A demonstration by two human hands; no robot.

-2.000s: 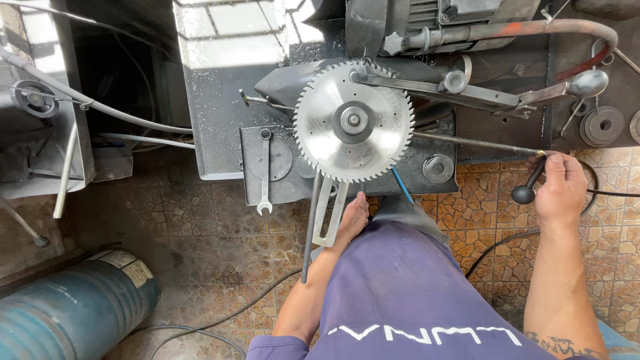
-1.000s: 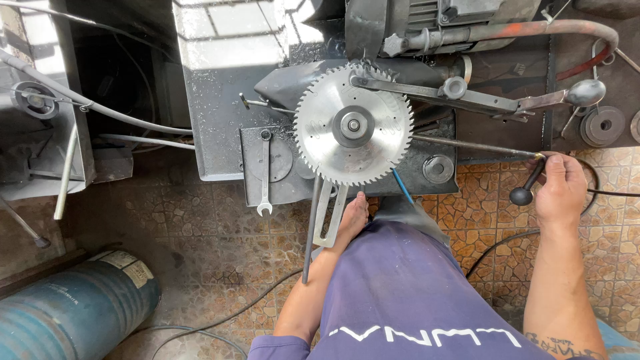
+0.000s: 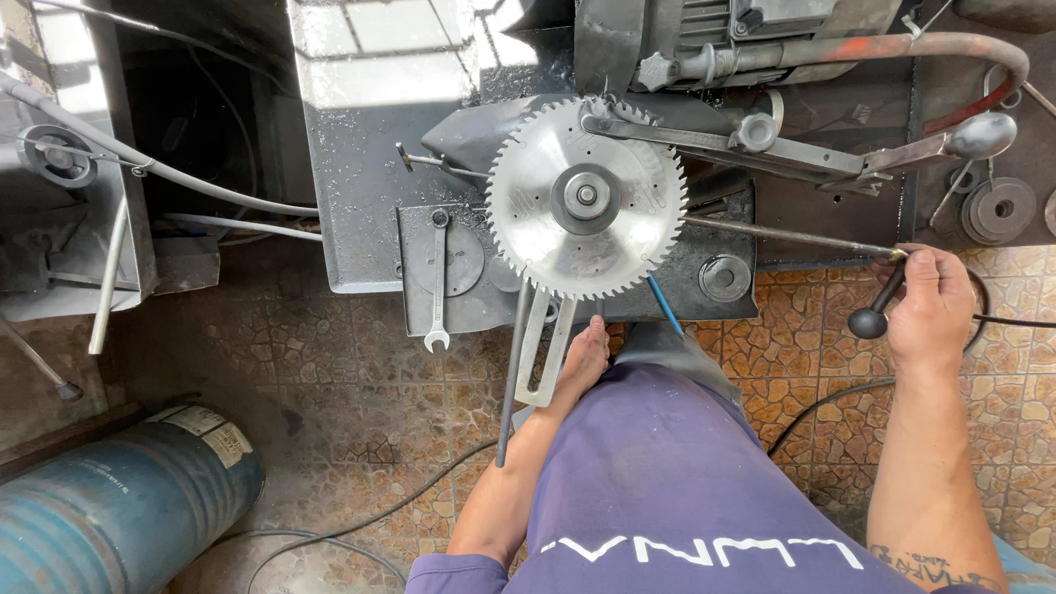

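Note:
A toothed circular saw blade [image 3: 528, 198] is mounted on a spindle at the machine's middle. My left hand [image 3: 587, 351] is below the blade, by the lower edge of the machine's plate, its fingers partly hidden; what it holds cannot be told. A slotted metal bar [image 3: 530, 381] and a thin dark rod [image 3: 509, 396] pass above that forearm. My right hand [image 3: 928, 301] is closed around a dark lever with a ball knob [image 3: 868, 322], at the end of a long metal rod [image 3: 792, 234]. A metal arm with a rounded knob [image 3: 980, 136] reaches over the blade's upper right.
A combination wrench [image 3: 439, 280] lies on the metal plate [image 3: 417, 318] left of the blade. Metal rings [image 3: 724, 278] sit to its right. An electric motor [image 3: 709, 41] stands behind. A blue drum [image 3: 124, 503] lies at the lower left, and cables [image 3: 396, 503] run over the tiled floor.

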